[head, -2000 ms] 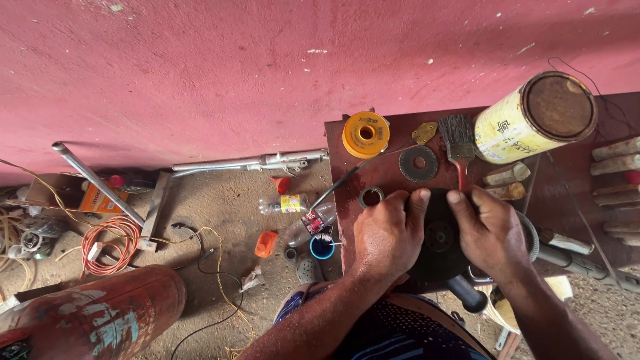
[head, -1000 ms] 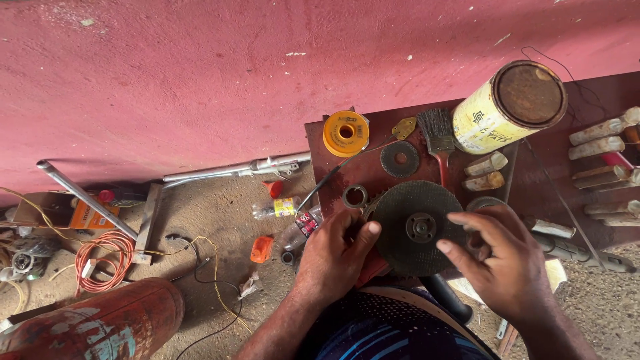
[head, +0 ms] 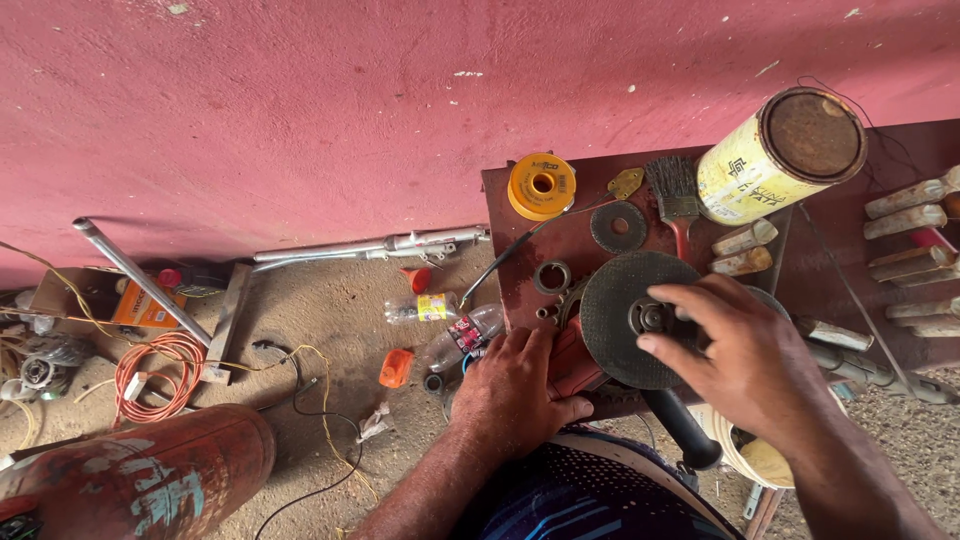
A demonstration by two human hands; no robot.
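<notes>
An angle grinder (head: 576, 358) with a red body lies disc up at the near edge of the red metal table (head: 517, 300). My left hand (head: 517, 397) is closed around its body. A dark abrasive disc (head: 615, 319) is mounted on it, with a metal flange nut (head: 651, 318) at the centre. The thumb and forefinger of my right hand (head: 720, 337) are at that nut. The black side handle (head: 682, 431) points toward me. Beyond the disc lie a smaller worn disc (head: 619, 226), a metal ring (head: 552, 277) and a paintbrush (head: 677, 202) with a red handle.
A yellow thread-tape spool (head: 542, 186) and a rusty-lidded can (head: 780, 156) stand toward the wall. Wooden-looking pieces (head: 904, 217) lie at right. Plastic bottles (head: 465, 337), an orange cable coil (head: 159, 379) and a rusty cylinder (head: 142, 472) are on the floor at left.
My left hand has moved from beside the disc down to the grinder's body. My right hand has come in to the nut at the disc's centre. Earlier both hands were over the disc's edges.
</notes>
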